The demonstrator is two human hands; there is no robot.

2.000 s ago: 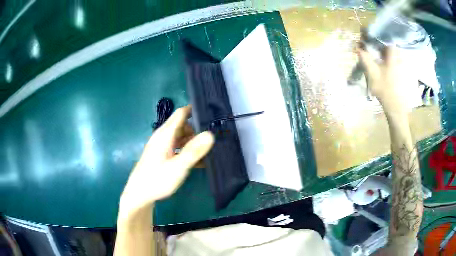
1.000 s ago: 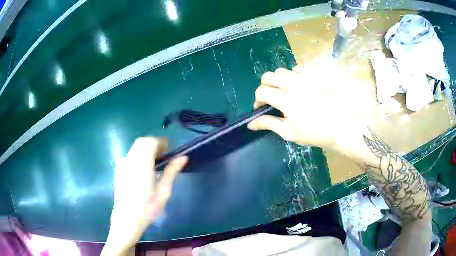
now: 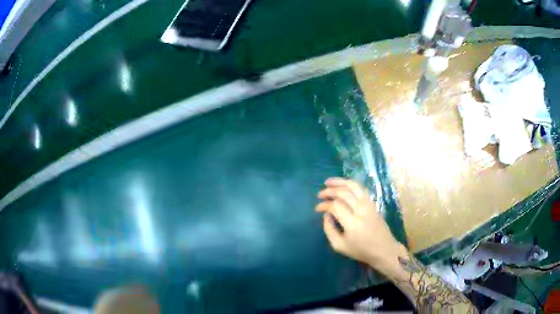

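Observation:
My right hand (image 3: 353,221) is over the green work surface (image 3: 202,184), just left of the cardboard sheet. Its fingers are loosely curled and apart, with nothing in them. A blurred skin-toned shape (image 3: 128,300) is cut off by the bottom edge at left; it may be my left hand, but its fingers and any hold are not visible. A solar panel (image 3: 209,21) with dark face and pale border lies on the parallel green surface at the top, cut off by the frame.
The cardboard sheet (image 3: 387,92) is at right, shiny with glare. A crumpled white cloth (image 3: 513,104) lies on it. A silver-grey dispensing gun (image 3: 445,34) points down over its far side. A pale strip (image 3: 178,113) separates the two green surfaces. A small dark thing (image 3: 253,78) is at the strip.
The black-edged panel is no longer between my hands, and the cable bundle is gone from the near surface. My right hand has moved down and opened. A panel now shows at the top.

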